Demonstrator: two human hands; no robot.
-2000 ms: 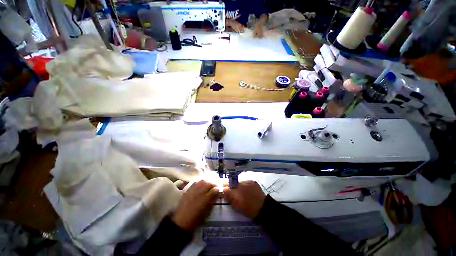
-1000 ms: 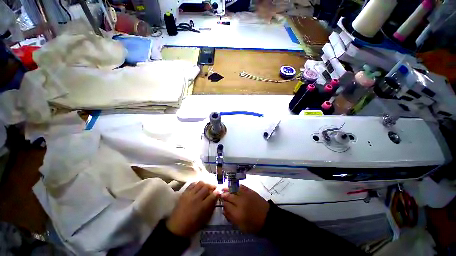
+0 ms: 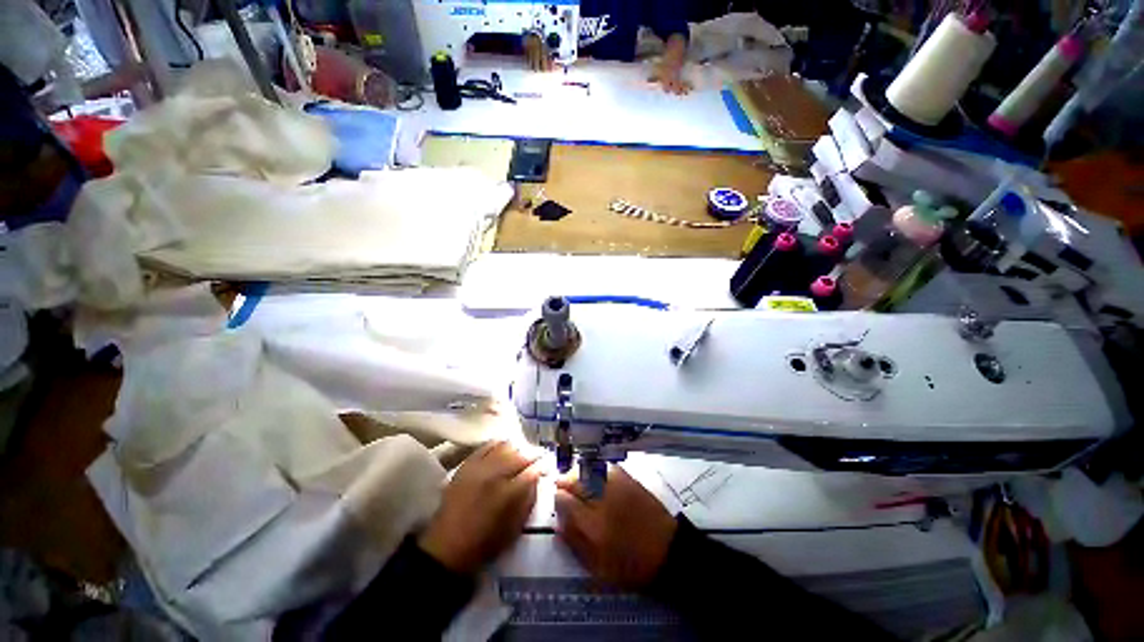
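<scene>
A cream garment panel [image 3: 270, 464] lies crumpled over the table left of the needle and reaches under my left hand. My left hand [image 3: 487, 504] rests on the cloth just left of the presser foot, fingertips close to the needle. My right hand [image 3: 615, 520] is just right of it, fingers bent near the presser foot [image 3: 592, 477]. The fingertips of both hands nearly meet. Glare and the machine head hide the needle point and what the fingertips do there. The white sewing machine [image 3: 778, 376] stands in front of my hands.
A folded cream bundle [image 3: 326, 232] lies behind left. Dark spools with pink tops [image 3: 822, 286], a bottle [image 3: 910, 238] and a large thread cone [image 3: 941, 69] stand at right. Orange-handled scissors [image 3: 1010, 539] lie at the machine's right end. Another person's hand [image 3: 671, 69] is at the machine opposite.
The camera view has shifted slightly. My hands stay beside the needle with little visible movement. The other person's hands across the table have moved apart.
</scene>
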